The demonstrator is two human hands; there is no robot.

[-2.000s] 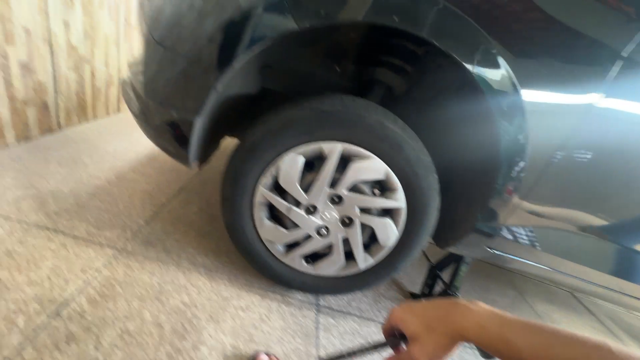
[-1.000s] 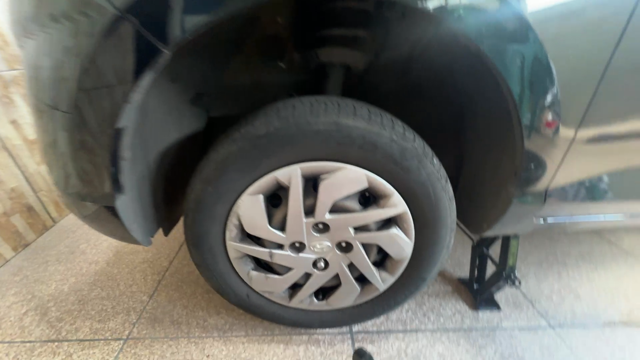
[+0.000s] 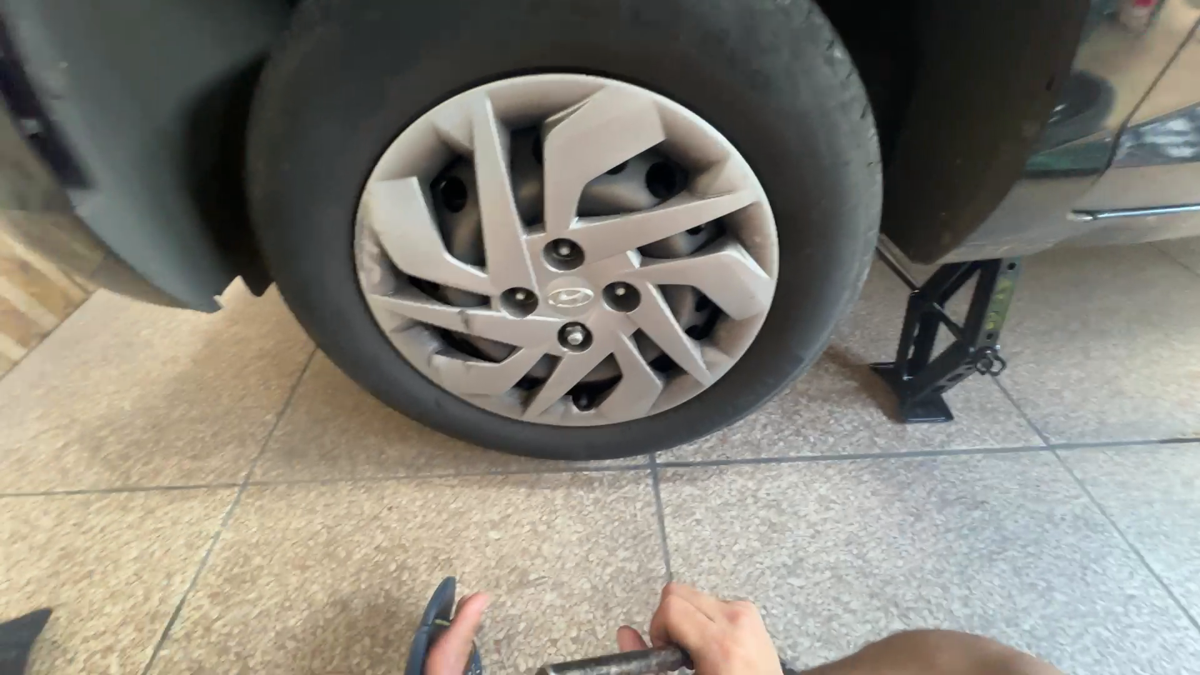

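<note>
My right hand [image 3: 717, 628] grips a metal bar [image 3: 614, 662] at the bottom edge; the bar's lower part is cut off. My left hand is out of the frame. Above stands a car wheel with a black tyre [image 3: 314, 234] and a silver plastic wheel cover [image 3: 605, 141]. Four recessed fastener holes surround the centre emblem [image 3: 570, 297]; a bright bolt head [image 3: 575, 337] shows in the lowest. A black scissor jack [image 3: 947, 337] stands on the floor under the car's sill, right of the wheel. Whether the tyre touches the floor I cannot tell.
What looks like a foot in a dark blue sandal [image 3: 436, 623] pokes in at the bottom. Dark wheel-arch trim [image 3: 159, 159] hangs at the left, and the car's body [image 3: 1106, 122] is at the right. Speckled floor tiles [image 3: 450, 544] lie below.
The view has moved much closer to the wheel. My right hand, out of view one second ago, is back at the bottom edge, still with the bar. The jack stays under the car.
</note>
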